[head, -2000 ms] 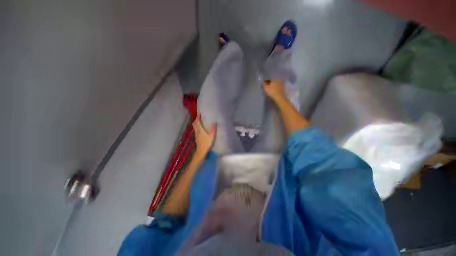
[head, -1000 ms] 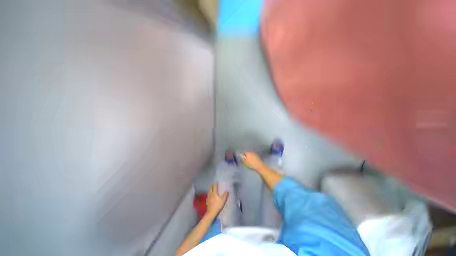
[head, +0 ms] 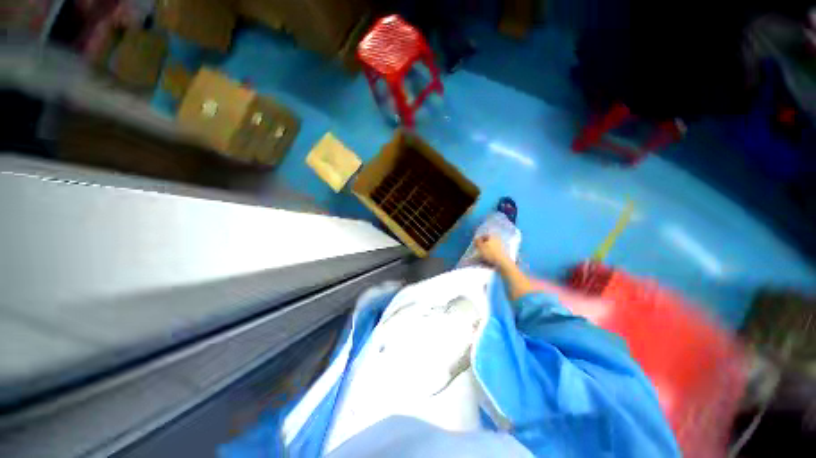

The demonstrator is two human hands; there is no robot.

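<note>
My right hand (head: 489, 250) is small and blurred, in front of the light grey trouser leg (head: 503, 234). Its fingers look curled, but I cannot tell whether it holds anything. A dark shoe (head: 507, 209) shows at the end of that leg on the blue floor. My left hand is not in view; the left sleeve shows only at the bottom. An open brown carton (head: 459, 186) with a dark inside and thin pale lines lies in front, left of the leg.
A grey-white wall or panel edge (head: 179, 259) fills the left. A small carton (head: 334, 162) and larger cartons (head: 215, 109) lie beyond. A red stool (head: 394, 46) stands ahead, another red piece (head: 626, 134) at the upper right. A blurred red surface (head: 684, 344) is close on the right.
The view has moved from the grey area to the blue floor with cartons and stools. My left hand has gone out of view. My right hand is still by the trouser leg.
</note>
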